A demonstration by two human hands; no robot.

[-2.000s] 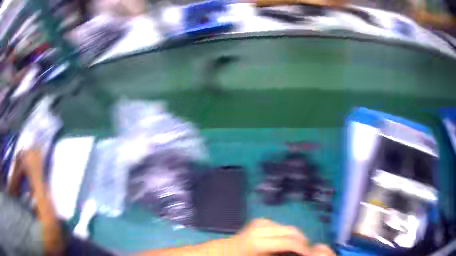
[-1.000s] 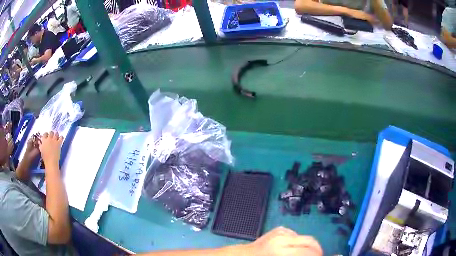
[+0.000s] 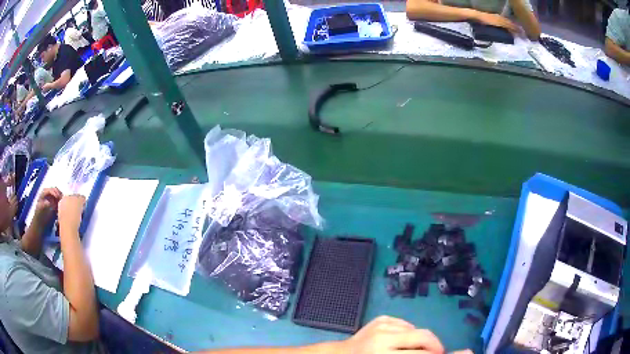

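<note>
My left hand (image 3: 397, 337) is at the bottom edge, seen from its back and cut off. Its fingers and anything in them are hidden. A tiny skin-coloured sliver shows at the edge to its right; I cannot tell whose finger it is. My right hand is not otherwise seen. Beyond my left hand, a loose heap of small black plastic pieces (image 3: 436, 261) lies on the green mat. A black parts tray (image 3: 335, 283) with a fine grid lies left of the heap. A clear poly bag of black parts (image 3: 252, 259) touches or nearly touches the tray's left side.
A screw feeder (image 3: 584, 276) stands in a blue tray (image 3: 508, 269) at right. A labelled bag (image 3: 173, 238) and white sheet (image 3: 121, 231) lie at left, near a seated worker (image 3: 41, 290). A curved black headband (image 3: 319, 110) with a thin wire lies on the green conveyor belt (image 3: 428, 138).
The headband on the belt has moved a little left, as have the bands farther left. The neighbouring worker's hands have shifted slightly. My left hand has barely moved at the bottom edge.
</note>
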